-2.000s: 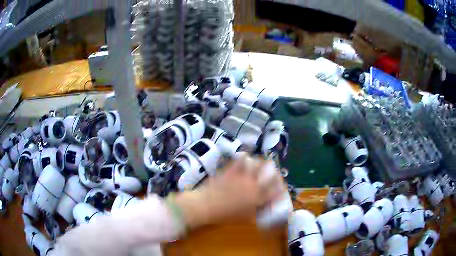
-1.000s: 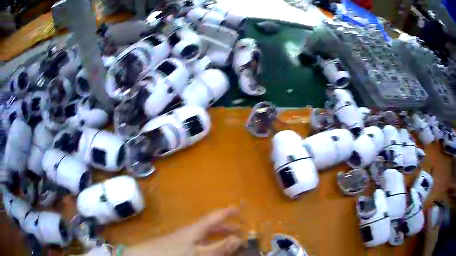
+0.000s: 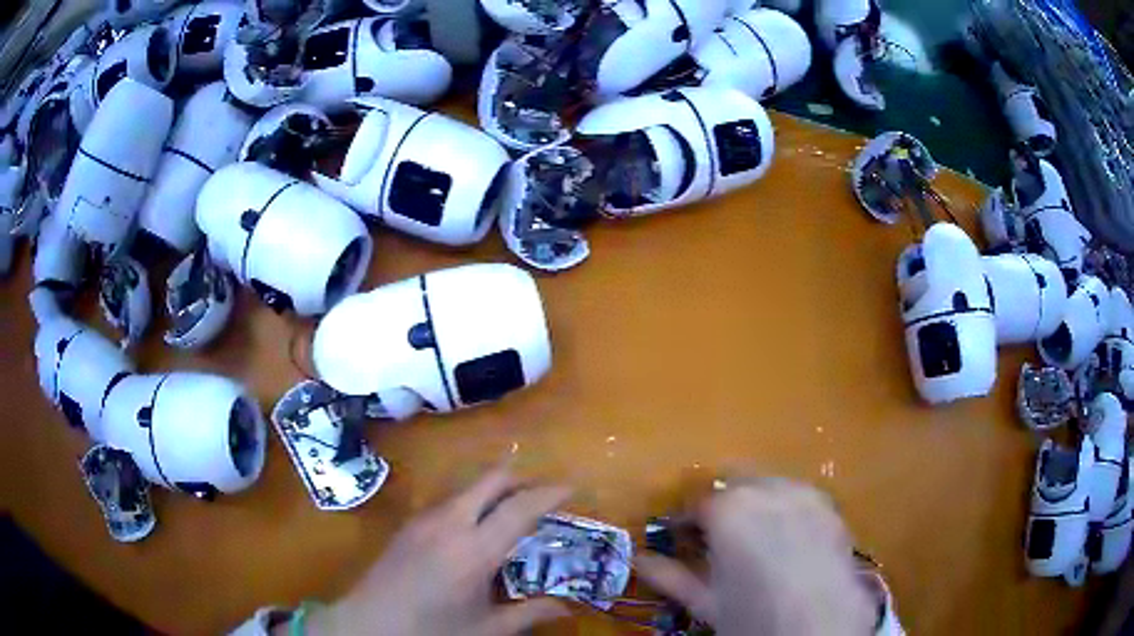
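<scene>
A small open rear shell with a silvery circuit board point(image 3: 566, 562) lies at the bottom middle, open side up. My left hand point(image 3: 460, 565) holds it by its left side, with fingers above and below. My right hand point(image 3: 783, 559) is blurred, just right of the shell. A small dark part point(image 3: 659, 537) shows beside its fingertips; whether it is pinched is unclear. Thin dark wires point(image 3: 622, 609) run from the shell toward the right hand. What they join is hidden under the right hand or cut off by the lower edge.
White camera bodies point(image 3: 435, 336) with open shells are piled across the left and back. Another shell with a board point(image 3: 330, 445) lies left of my left hand. More bodies point(image 3: 951, 317) stand along the right. Pale specks lie on the orange-brown tabletop point(image 3: 721, 336). A green mat point(image 3: 951, 106) shows behind.
The view has tipped down toward the near tabletop. Both hands now show at the bottom around the shell; a second ago one reaching hand showed there, with a shell to its right.
</scene>
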